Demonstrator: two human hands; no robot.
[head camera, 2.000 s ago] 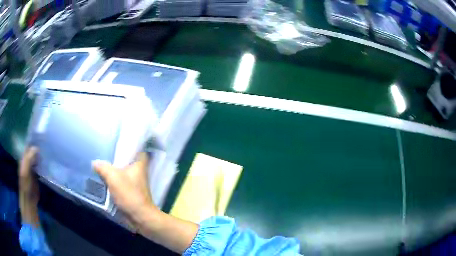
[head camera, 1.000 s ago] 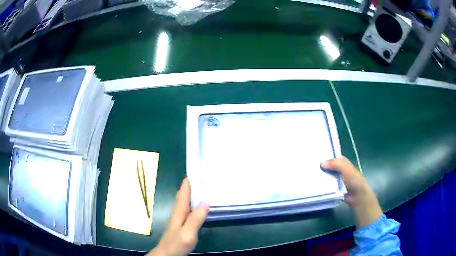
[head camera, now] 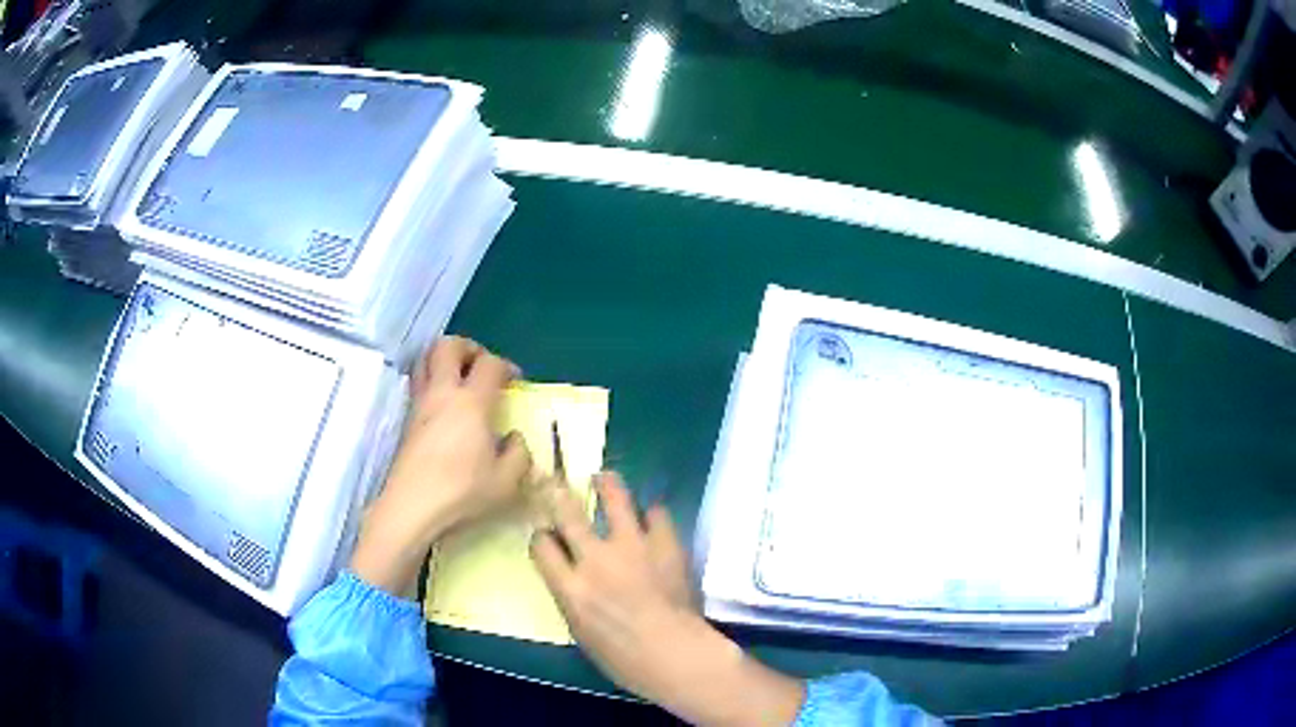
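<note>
The yellow sticker sheet (head camera: 490, 585) lies on the green bench between the stacks. My left hand (head camera: 458, 433) is on its upper left part, fingers bent at its edge. My right hand (head camera: 614, 568) is over its right side, fingers spread and blurred at the black tweezers (head camera: 557, 452), which lie on the sheet. Whether either hand grips anything is hard to tell. To the right, a short stack of back covers (head camera: 938, 483) lies with a glaring top cover and white interleaf edges.
Stacks of covers stand at the left: a near one (head camera: 213, 426), a taller one behind (head camera: 292, 171) and another at far left (head camera: 97, 128). A white strip (head camera: 853, 220) crosses the bench. A white speaker-like box (head camera: 1258, 199) is at far right, clear film (head camera: 810, 12) at the top.
Both hands have left the cover stack, which rests on the bench at the right, and are now at the yellow sheet and tweezers. The camera view has shifted left.
</note>
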